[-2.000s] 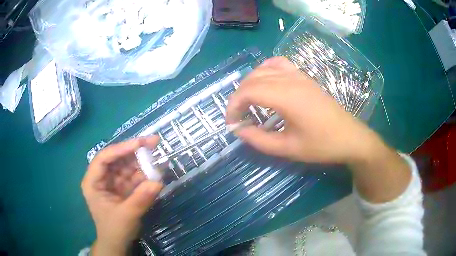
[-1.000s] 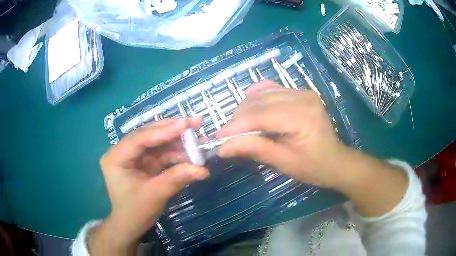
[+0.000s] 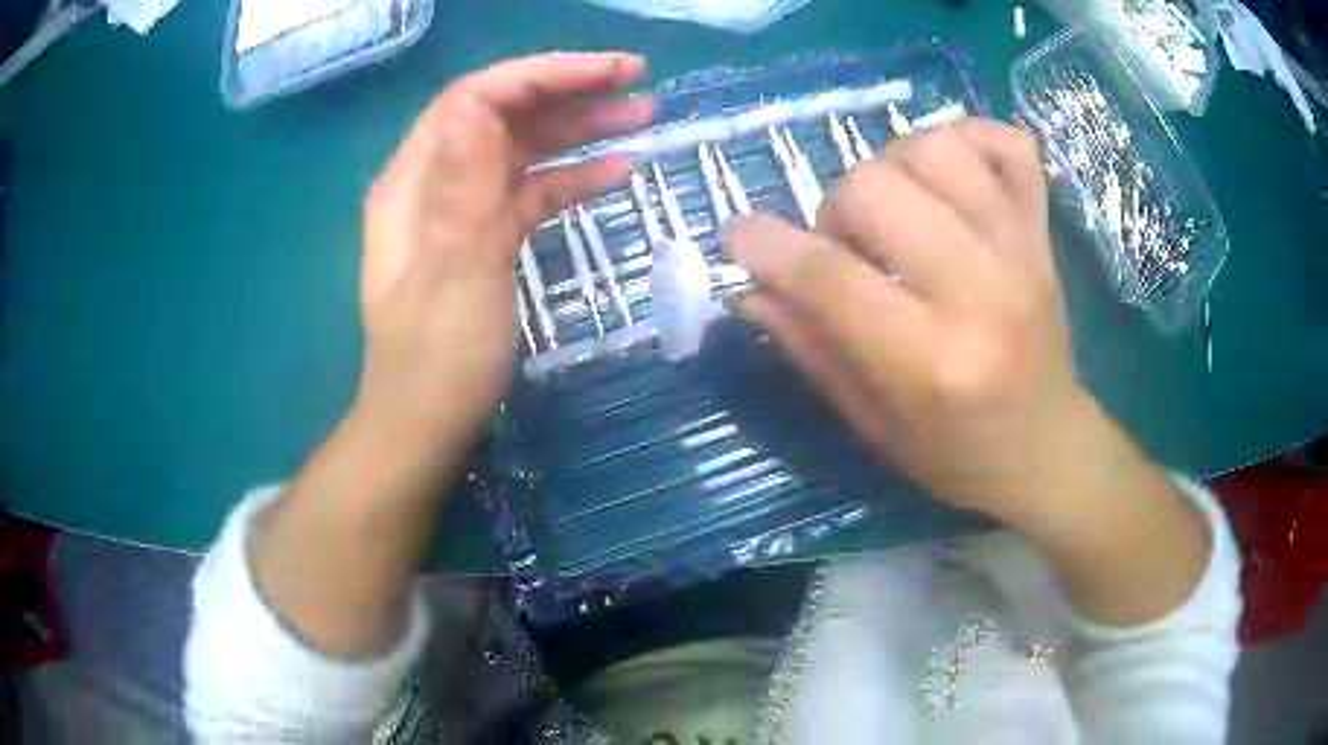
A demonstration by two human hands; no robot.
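Observation:
A white plastic head (image 3: 682, 300) stands out in front of my right fingertips, above the clear blister tray (image 3: 641, 546). My right hand (image 3: 932, 306) is closed around the near end of this piece; any pin in it is hidden by my fingers. My left hand (image 3: 473, 218) is raised over the tray's left side, fingers apart, holding nothing. Assembled pieces (image 3: 724, 182) lie in the tray as slanted pairs of silver rods, with white heads in rows along the top and lower edges. Both hands are slightly blurred.
An open box of loose silver pins (image 3: 1114, 175) stands to the right, with a tub of small white parts (image 3: 1165, 51) beyond it. A labelled clear box (image 3: 323, 37) is at the upper left. Part of a clear plastic bag (image 3: 714, 12) shows at the top edge.
My left hand has let go of the white head and moved up and away, opening. My right hand now holds the head, further right. The view has shifted, so the tray appears higher and more upright.

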